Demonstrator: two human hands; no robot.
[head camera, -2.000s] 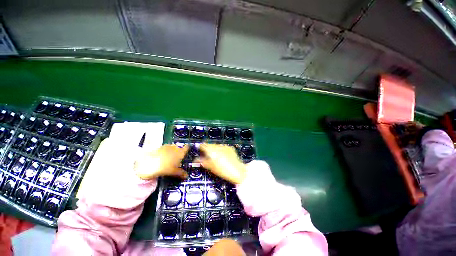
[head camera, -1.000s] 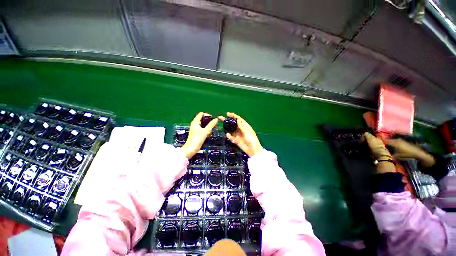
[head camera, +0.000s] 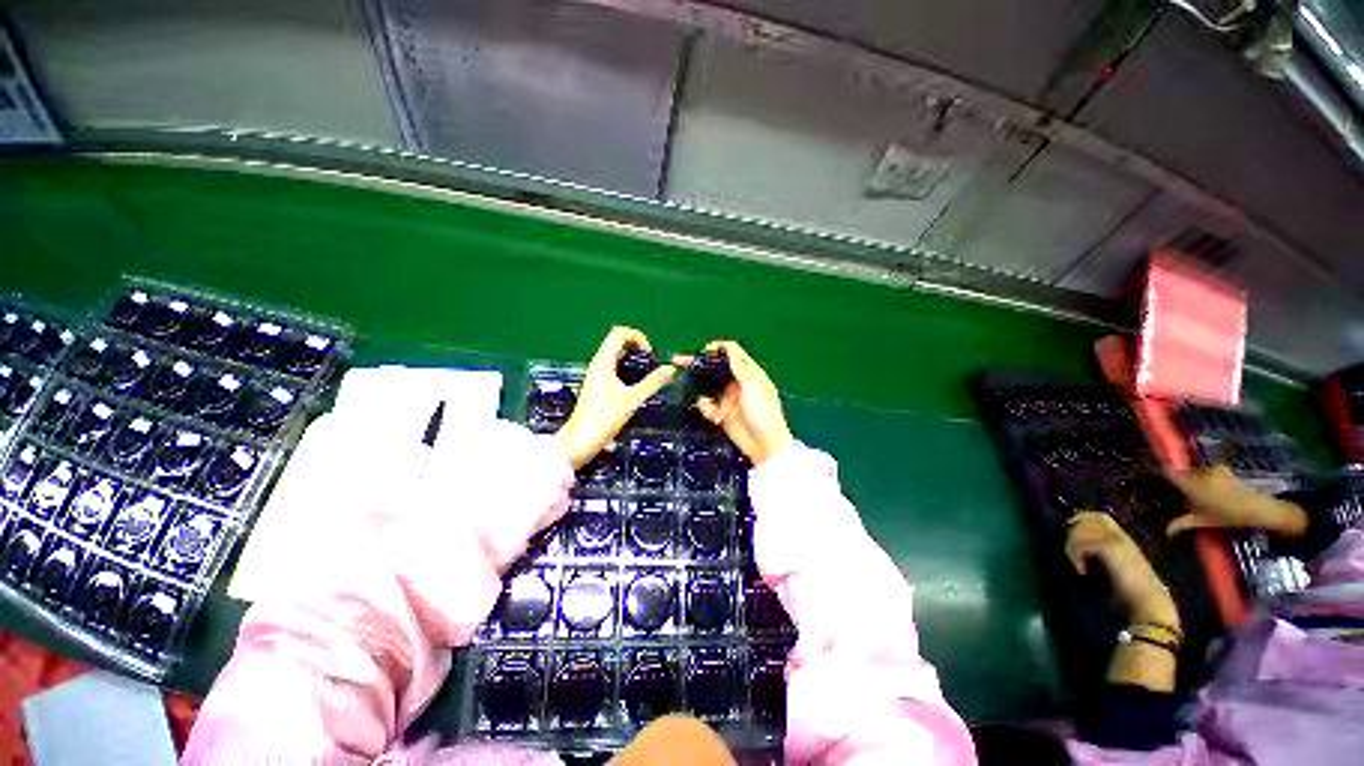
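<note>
My left hand (head camera: 606, 401) holds a glossy black round part (head camera: 636, 364) between thumb and fingers, above the far edge of the clear compartment tray. My right hand (head camera: 745, 401) holds a second black round part (head camera: 708, 373) close beside it. The compartment tray (head camera: 622, 561) lies in front of me, with black parts in many cells; some show pale round reflections. My hands and sleeves hide parts of its far row and sides.
Side trays of black parts (head camera: 138, 434) lie at the left. A white sheet (head camera: 322, 494) bears a pen (head camera: 434, 424). At the right are a black tray (head camera: 1055, 449), a red-orange panel (head camera: 1191, 329) and another person's hands (head camera: 1114, 561). A pale sheet (head camera: 99, 721) lies lower left.
My hands have risen from the tray's middle to its far edge, each now with a black part. In the last second they barely moved. The other person's hands moved over the black tray.
</note>
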